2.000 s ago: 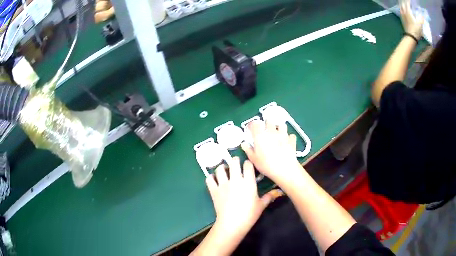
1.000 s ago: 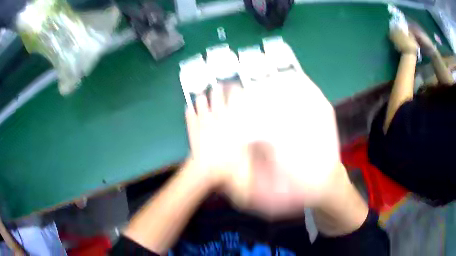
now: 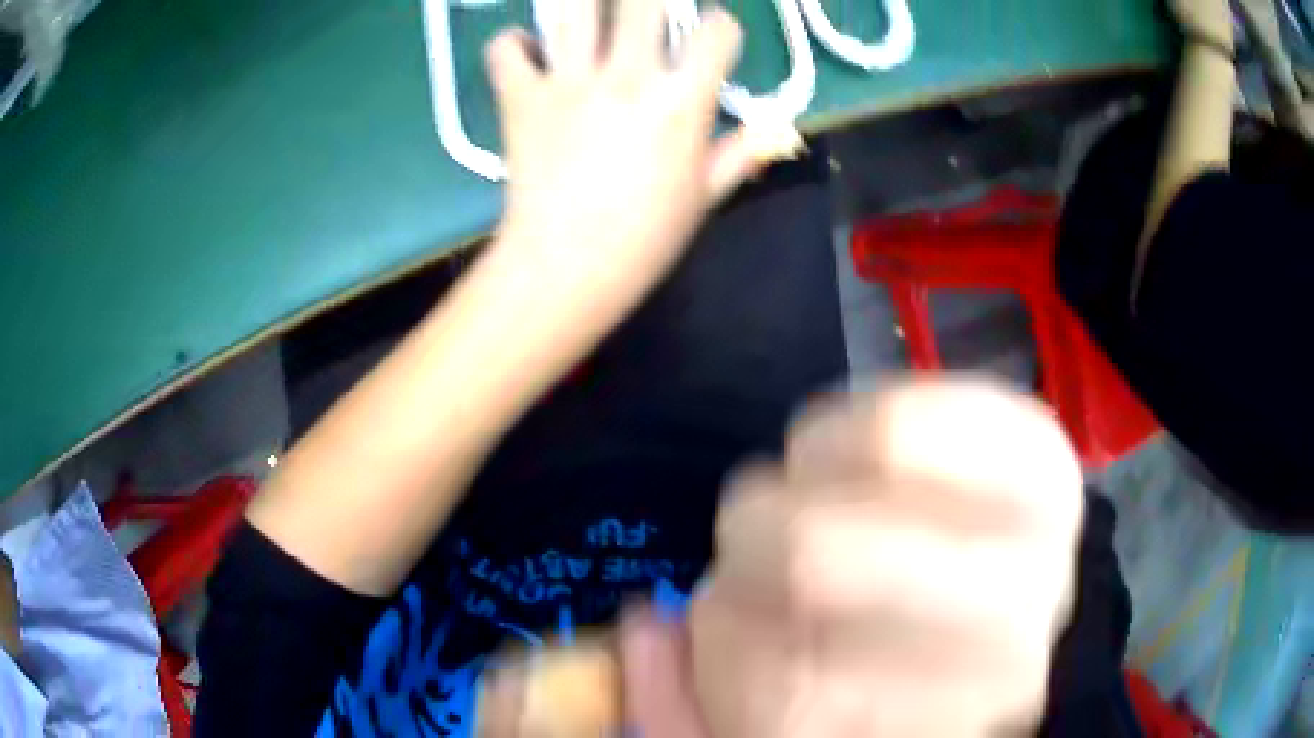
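Several white loop units (image 3: 450, 101) lie side by side on the green bench at the top of the picture. Their upper parts are cut off by the picture's edge. My left hand (image 3: 613, 130) lies over the middle ones with its fingers spread and its fingertips near the top edge. Its thumb points right, with a yellowish tip. My right hand (image 3: 894, 562) is close to the camera in front of my chest, off the bench, strongly blurred with fingers curled. A yellow-cream finger cot (image 3: 569, 692) shows at its lower left. Whether it holds anything is hidden.
The green bench (image 3: 216, 188) curves across the top and left, its front edge below my left hand. Red stools (image 3: 994, 252) stand right and left below it. A person in black (image 3: 1225, 303) sits at the right, arms toward the bench. Light-coloured clothing (image 3: 87, 620) shows at lower left.
The view has tilted down, so the fan, stand and hood are mostly out of it. My right hand has left the units and come back toward my chest. My left hand remains at the units.
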